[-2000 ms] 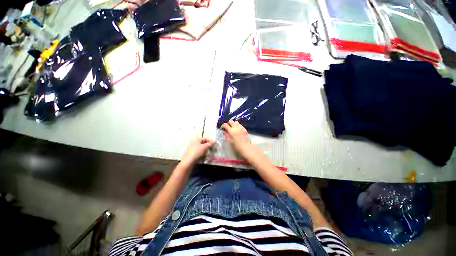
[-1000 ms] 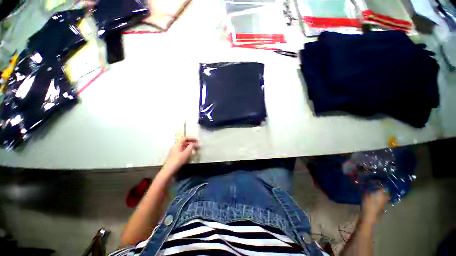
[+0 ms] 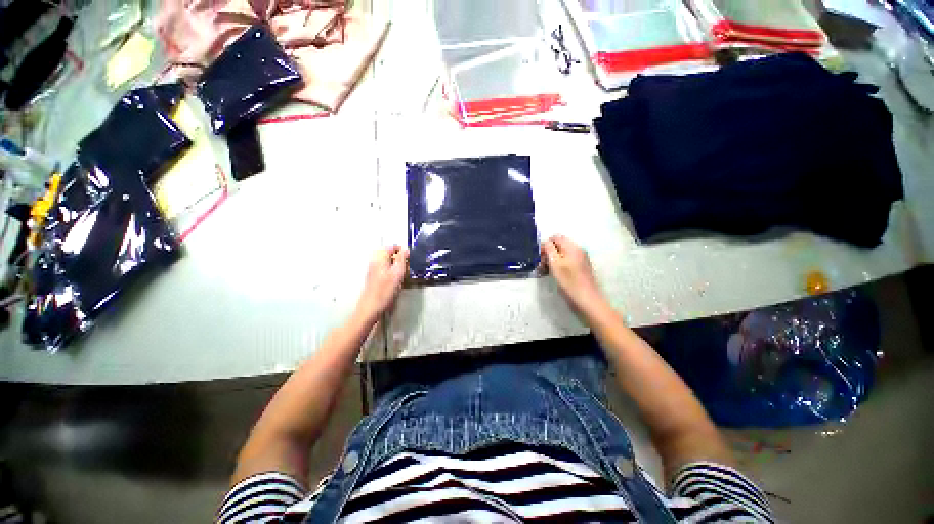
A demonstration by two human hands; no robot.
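A packed garment point(image 3: 472, 217), a shiny dark square in clear plastic, lies flat on the pale table in front of me. My left hand point(image 3: 388, 268) is at its near left corner, fingers closed on the edge. My right hand point(image 3: 561, 258) is at its near right corner, fingers closed on that edge. The near edge of the packet runs between my two hands. No red strip shows along it. The fingertips are small, and the exact grip on the plastic is hard to see.
An unpacked navy stack point(image 3: 753, 154) lies at right. A glossy packed pile point(image 3: 97, 246) lies at left, with a dark packet point(image 3: 246, 150) near it. Red-edged bags point(image 3: 507, 61) and a pen point(image 3: 567, 127) lie beyond. Pink garments point(image 3: 343, 51) are far side. A blue waste bag point(image 3: 789, 363) stands right, below the table.
My right hand has come back from the waste bag to the packet's right corner. My left hand has moved up to its left corner. The view has shifted slightly.
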